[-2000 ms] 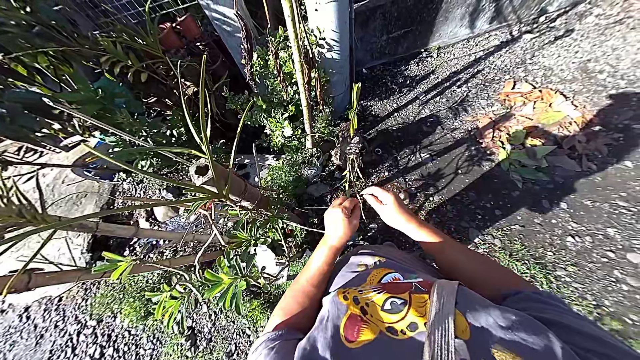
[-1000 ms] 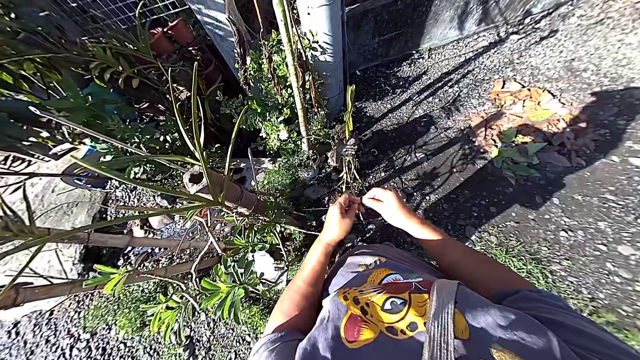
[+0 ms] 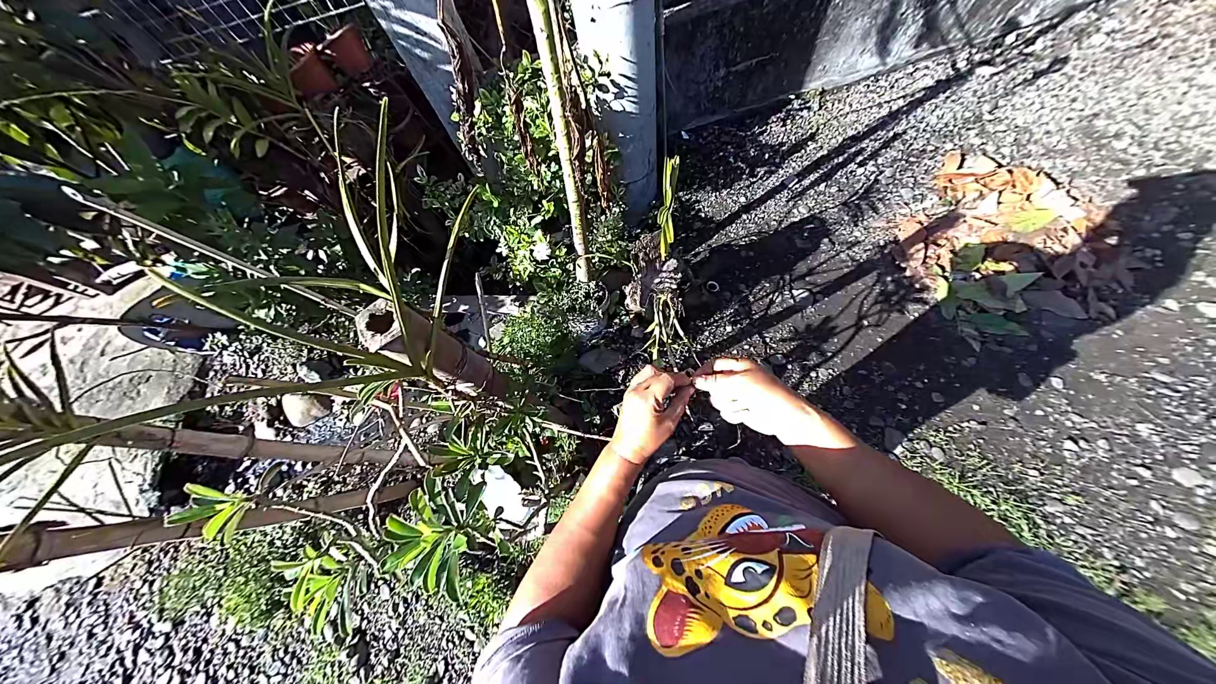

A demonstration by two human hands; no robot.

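Observation:
My left hand [image 3: 654, 410] and my right hand [image 3: 746, 394] meet fingertip to fingertip in front of my shirt. Something thin, perhaps a root or a string, seems pinched between them, but it is too small to make out. Just beyond the fingers is a small plant [image 3: 668, 204] with upright green leaves and a tangle of pale roots [image 3: 665, 309] hanging toward my left hand. Whether the hands touch those roots cannot be told.
A cut bamboo pole [image 3: 451, 356] and leafy shrub stems [image 3: 432, 541] stand close on the left. Behind the plant rises a pale post [image 3: 622, 104] beside a low wall [image 3: 741, 57]. Dry leaves [image 3: 1016, 228] lie heaped on gravel at right; a large rock [image 3: 123, 370] sits far left.

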